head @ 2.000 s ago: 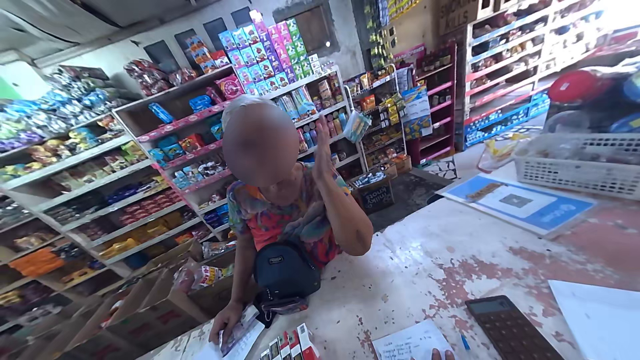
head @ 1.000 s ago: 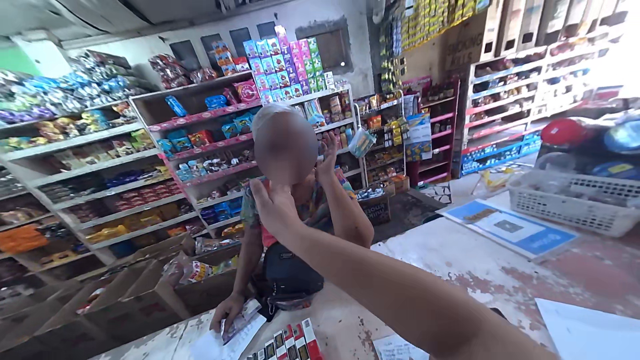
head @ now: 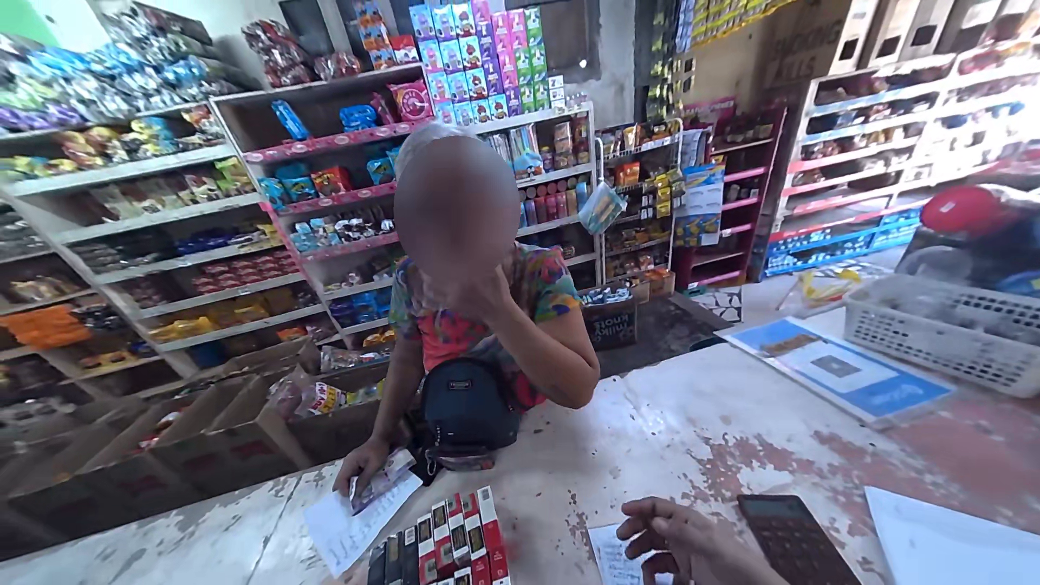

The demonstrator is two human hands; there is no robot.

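Note:
My right hand (head: 678, 540) hangs palm partly up, fingers loosely curled and holding nothing, over a paper with handwriting (head: 613, 552) at the counter's near edge. Just right of it lies a dark calculator (head: 792, 536). To its left, several red, white and black small boxes (head: 455, 540) stand in rows. Across the counter a person in a floral shirt has one hand at the face; their other hand (head: 363, 465) rests on folded banknotes (head: 382, 481) over a written sheet (head: 357, 524). A dark backpack (head: 467, 406) is against the person's front. My left hand is out of view.
The worn white counter (head: 650, 431) carries a blue-and-white board with a printed code (head: 837, 366), a white plastic basket (head: 942, 325) and a blank-looking paper sheet (head: 959, 536) at the right. Behind are cardboard boxes (head: 236, 422) and stocked shelves (head: 187, 280).
One of my arms, raised toward the person a second ago, is no longer there; my right hand is low over the counter. The person's raised hand has moved to the face.

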